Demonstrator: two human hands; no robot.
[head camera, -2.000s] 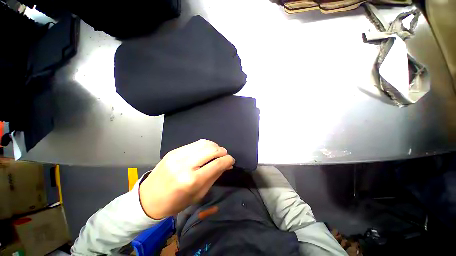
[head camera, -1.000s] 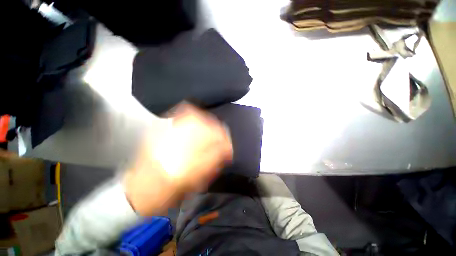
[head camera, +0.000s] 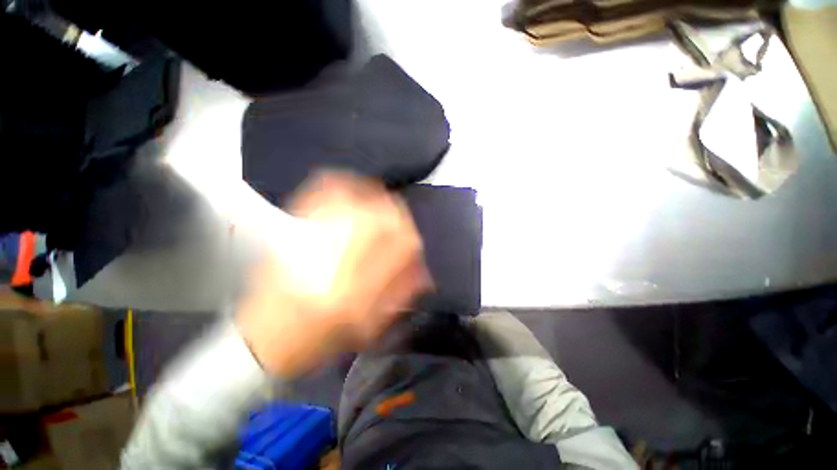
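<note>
The near pile of black cut panels (head camera: 451, 243) lies at the table's front edge, partly covered by my left hand. The far pile of black cut panels (head camera: 353, 128) has an angled outline and lies just beyond it, touching it. My left hand (head camera: 344, 266) is over the left part of the near pile, strongly blurred, so its fingers and any grip cannot be made out. My right sleeve reaches up to the table edge below the near pile, but my right hand is hidden there.
A tall black stack (head camera: 266, 37) stands at back left, with other black bundles (head camera: 128, 106) beside it. Brown cardboard pieces (head camera: 624, 20) lie at back right, near a grey-white tied strip (head camera: 720, 119). A blue crate (head camera: 286, 435) and cardboard boxes (head camera: 60, 358) are below the table.
My left hand has moved up and left from the near pile's front edge and turned blurred. My right sleeve stays at the table edge. The view has shifted slightly.
</note>
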